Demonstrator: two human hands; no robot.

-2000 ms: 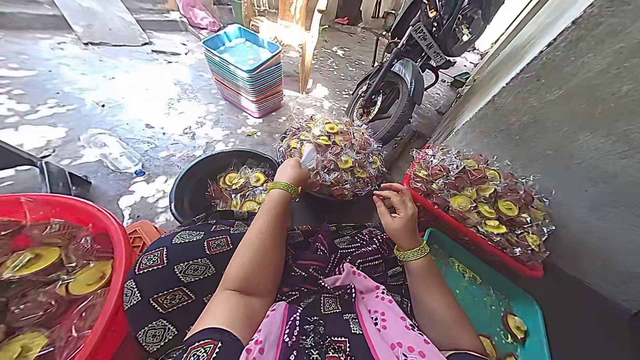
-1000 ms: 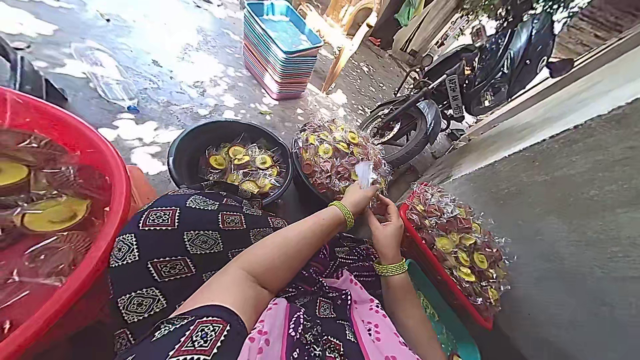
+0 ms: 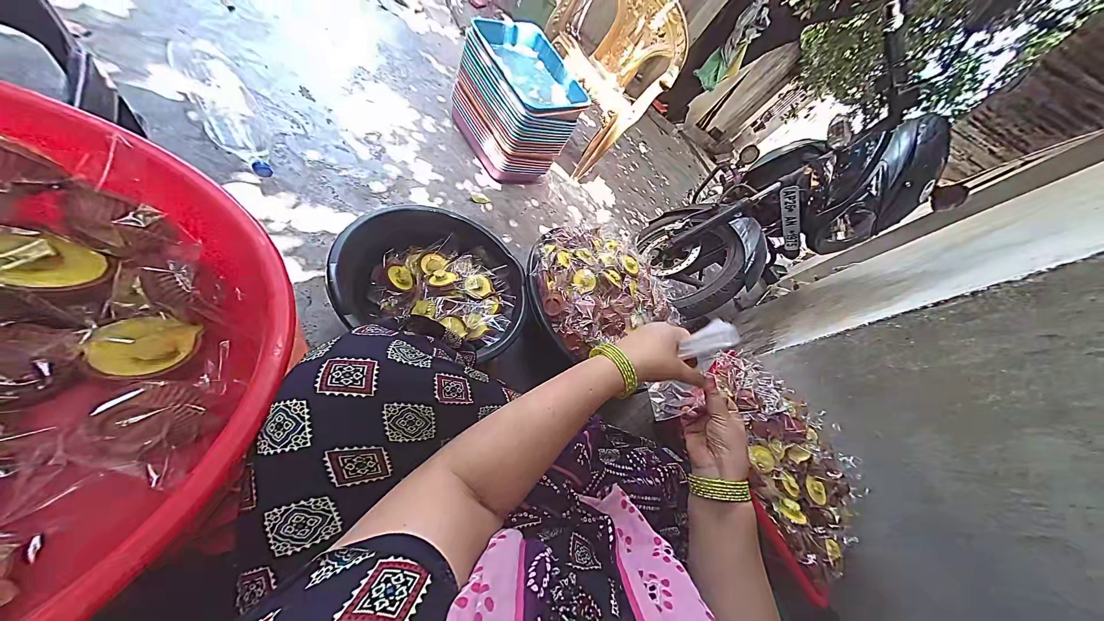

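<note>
My left hand (image 3: 660, 354) holds a folded white slip (image 3: 709, 339), which sticks out past its fingers. Just below it, my right hand (image 3: 718, 431) pinches a small clear plastic packet (image 3: 677, 401) with something reddish in it. Wrapped brown items with yellow discs (image 3: 444, 278) lie in a dark round tub (image 3: 345, 259). Beside that tub, a second dark container is heaped with wrapped pieces (image 3: 595, 280). More of them (image 3: 789, 483) fill a red tray (image 3: 789, 556) at the right. A large red basin (image 3: 250, 259) with wrapped brown and yellow pieces (image 3: 142, 345) stands at the left.
A stack of plastic trays (image 3: 517, 103) stands ahead beside a golden chair (image 3: 634, 60). A motorcycle (image 3: 776, 198) is parked along the low wall (image 3: 949, 362) at the right. A clear plastic bottle (image 3: 220, 103) lies on the ground at the upper left.
My hands, apart two seconds ago, have come together, and a packet now shows between them. The white slip has stayed in my left hand. The view has swung to the right.
</note>
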